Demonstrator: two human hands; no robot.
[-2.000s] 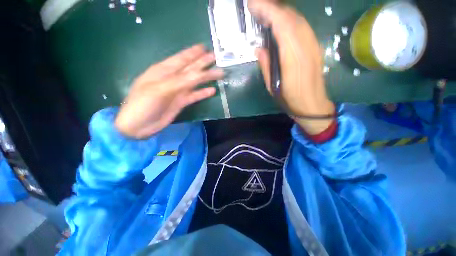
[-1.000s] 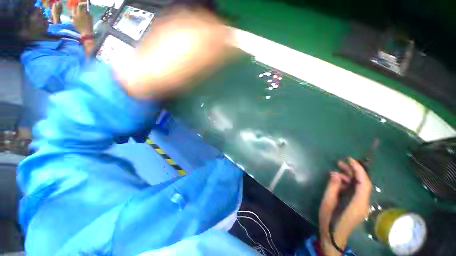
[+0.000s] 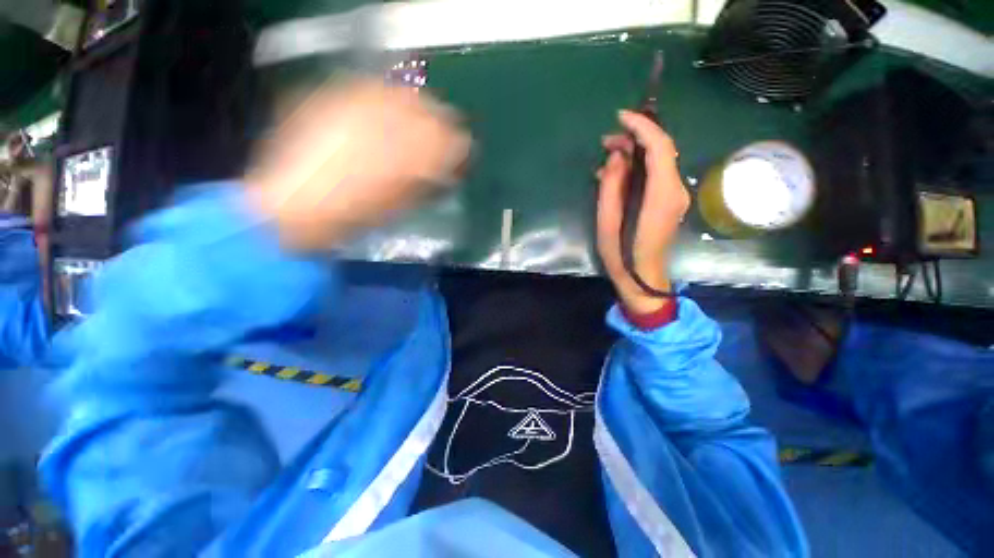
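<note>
My right hand (image 3: 645, 202) holds the soldering iron (image 3: 643, 131) upright over the green bench mat (image 3: 534, 142), thin tip pointing away from me, cord running down to the wrist. My left hand (image 3: 354, 164) is strongly blurred above the mat on the left; its fingers are not clear, and whether it holds anything cannot be told. No phone lies between my hands. Small components (image 3: 409, 73) lie on the mat just beyond my left hand.
The white-topped tape roll (image 3: 767, 185) stands right of my right hand. Beyond it are the fan (image 3: 776, 49) and the iron stand with sponge (image 3: 946, 223). A black rack (image 3: 131, 164) holds phones at left. Other people's blue sleeves (image 3: 926, 381) show at both sides.
The phone seen two seconds ago between my hands is gone from there. My left hand reached far left towards the rack and is now nearer the mat. The view has turned back from the left.
</note>
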